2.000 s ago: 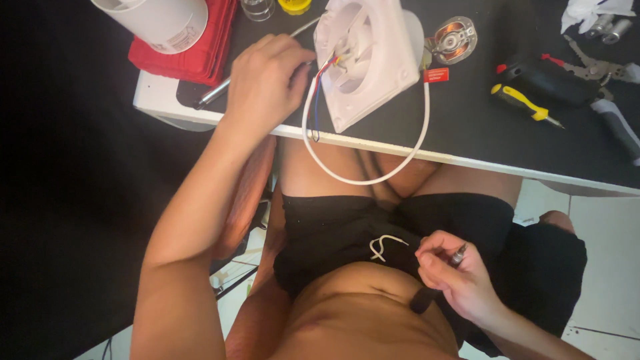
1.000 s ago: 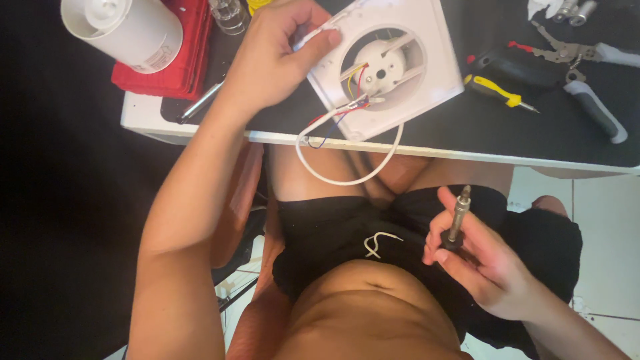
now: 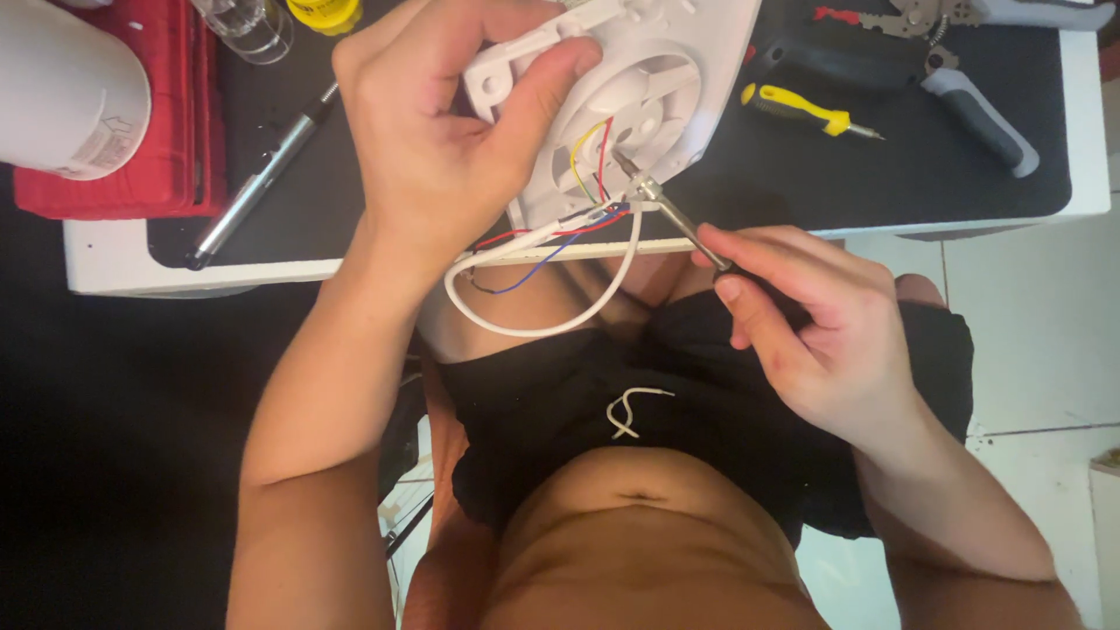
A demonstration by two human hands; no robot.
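My left hand grips the edge of a white plastic fan housing, which is held tilted at the table's front edge. Yellow, red and blue wires come from the housing's hub, and a white cable loops down over the edge. In my right hand is a screwdriver with a metal shaft, its handle mostly hidden by the fingers. The screwdriver's tip is at the hub, near the wires; whether it sits in a screw cannot be told.
On the black mat lie a silver pen-like tool, a yellow screwdriver and grey-handled pliers. A red case under a white cylindrical container, a clear glass and a yellow-capped item stand at the left.
My right hand has risen from near my waist and brought the screwdriver to the housing. My left hand, beside the housing two seconds ago, took hold of it and turned its hub into view.
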